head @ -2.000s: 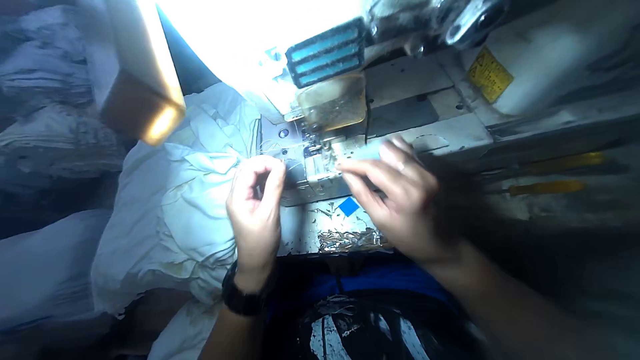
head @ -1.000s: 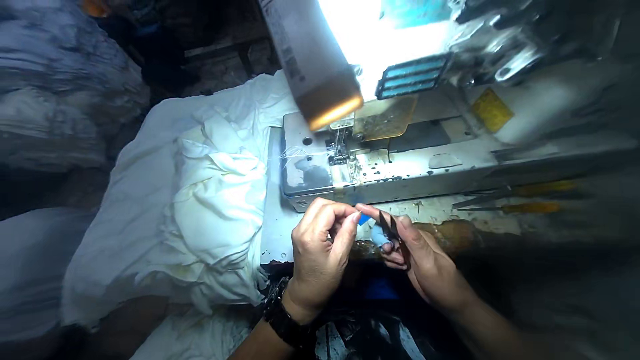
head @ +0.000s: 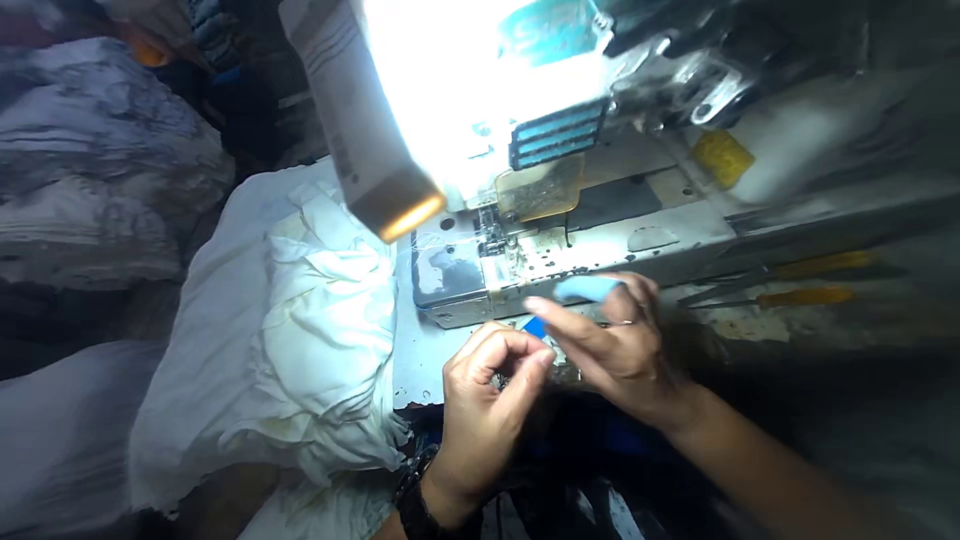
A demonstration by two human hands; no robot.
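Below the front edge of an industrial sewing machine (head: pixel 457 307), my left hand (head: pixel 491 397) has its thumb and index fingertips pinched together; whatever lies between them is too small to make out. My right hand (head: pixel 615 345) is just right of it, index finger extended, with a light blue piece (head: pixel 589 288) at its curled fingers, perhaps a finger cover or the handle of a small tool. A bright blue patch (head: pixel 535 327) shows on the table between the hands. Loose white threads (head: pixel 442 240) trail from the needle area (head: pixel 491 232) above.
White fabric (head: pixel 322 315) is heaped on the table left of the machine. Yellow-handled tools (head: pixel 806 298) lie at the right. A lit lamp or box-like housing (head: pixel 367 127) hangs over the machine's left end. More fabric stacks (head: pixel 97 150) stand at the far left.
One second ago my hands were together, with a dark-bladed tool by the right one; now they are apart and that blade is not visible. The view has shifted.
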